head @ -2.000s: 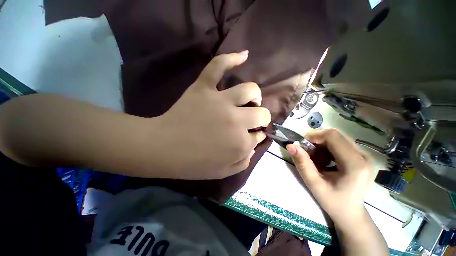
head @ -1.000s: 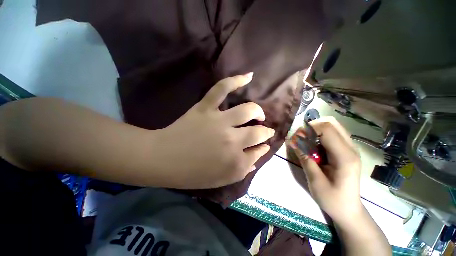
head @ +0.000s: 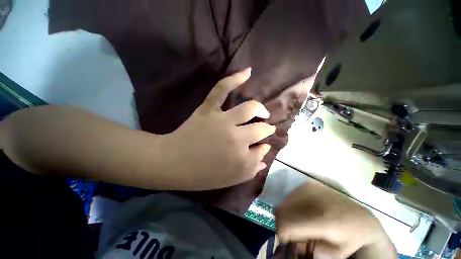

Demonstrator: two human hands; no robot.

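Note:
The dark brown cloth (head: 177, 66) spreads over the table, its right edge beside the needle area. My left hand (head: 217, 136) lies on it near this edge, upper finger stretched out, the others curled, thumb side at the cloth's border. The fingertips hide what they pinch. My right hand (head: 323, 217) is blurred at the bottom, over the table's front edge, off the cloth on the table. Its fingers point down and are partly hidden; I cannot tell whether it holds the snips, which do not show.
The sewing machine head (head: 404, 55) fills the upper right. The metal needle plate (head: 312, 104) shows by the cloth edge. The machine bed (head: 328, 146) lies right of the cloth. The table's green edge (head: 260, 213) runs below. A blue basket (head: 83, 189) shows partly at the lower left.
My right hand has moved down and away from the cloth edge, where it held the snips; they are now out of sight. My left hand stays nearly in place on the cloth.

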